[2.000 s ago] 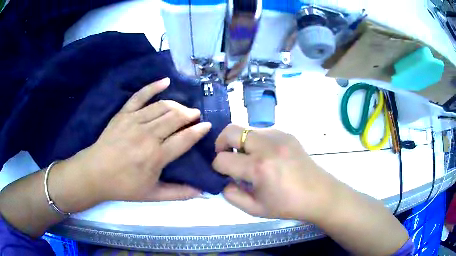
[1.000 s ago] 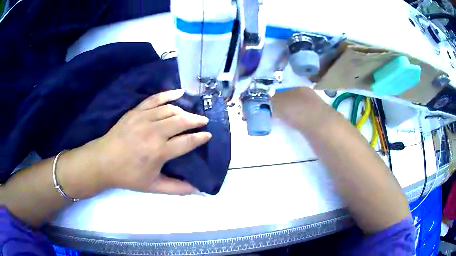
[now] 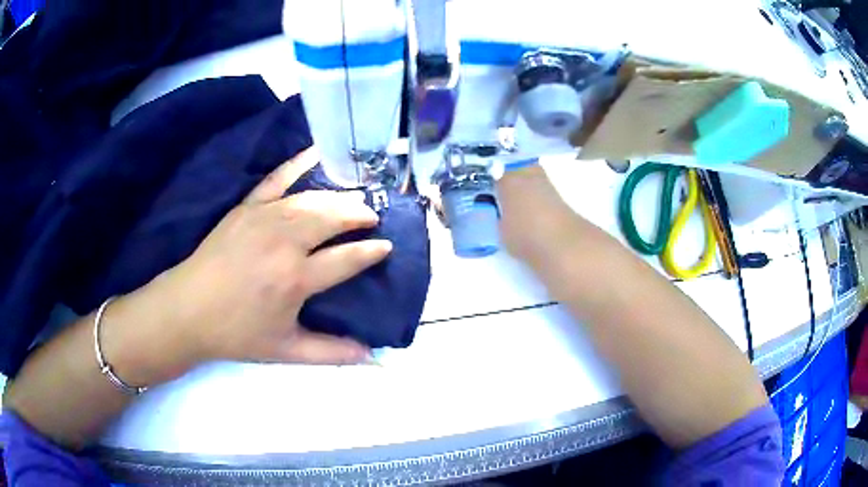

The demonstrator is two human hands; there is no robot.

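The dark navy garment (image 3: 181, 152) spreads over the left of the white table, its hemmed end under the presser foot (image 3: 379, 199). My left hand (image 3: 271, 262) lies flat on the cloth with fingers spread, fingertips just left of and below the foot. My right forearm reaches up behind the grey-blue cylindrical attachment (image 3: 472, 224); my right hand (image 3: 522, 195) is mostly hidden behind the machine head (image 3: 347, 105), and its fingers do not show.
Scissors with green and yellow handles (image 3: 687, 224) lie at the right beside slim dark and orange tools (image 3: 720, 224). A turquoise block (image 3: 742, 124) sits on a brown holder (image 3: 647, 109). A ruler strip (image 3: 381, 468) edges the table front. Blue crates (image 3: 814, 418) stand below right.
My right hand has let go of the hem's lower corner and moved up behind the machine head. My left hand stays on the cloth. The cloth's lower end sits slightly higher, while the view has shifted.
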